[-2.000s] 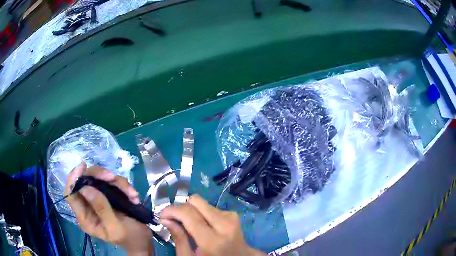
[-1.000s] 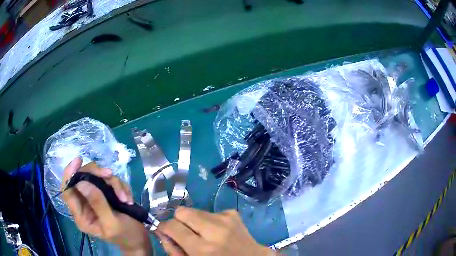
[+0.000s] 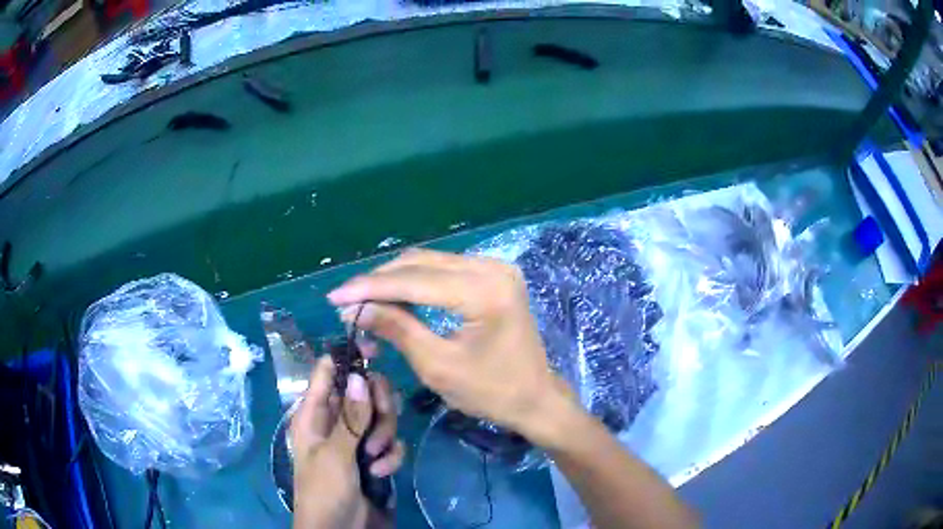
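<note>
My left hand [image 3: 336, 444] holds a black curved part [image 3: 374, 470] upright near the bench's front, its upper end between thumb and fingers. My right hand [image 3: 465, 336] is just above it, thumb and fingertips pinching a thin black wire [image 3: 359, 318] at the part's top end. A metal band [image 3: 286, 351] lies behind my left hand, partly hidden. The open clear bag of black parts [image 3: 589, 320] lies to the right, its left side covered by my right hand and forearm.
A round clear bag [image 3: 165, 377] stands at left. Pale strips in film [image 3: 760, 258] lie on a white sheet [image 3: 713, 398] at right, near a blue cap [image 3: 868, 236]. Several black parts lie on the green belt [image 3: 341, 124] beyond. A blue tray edge shows at lower left.
My left hand has moved right and turned the black part upright. My right hand has risen from the part's lower end to its top. Parts on the belt have shifted in view.
</note>
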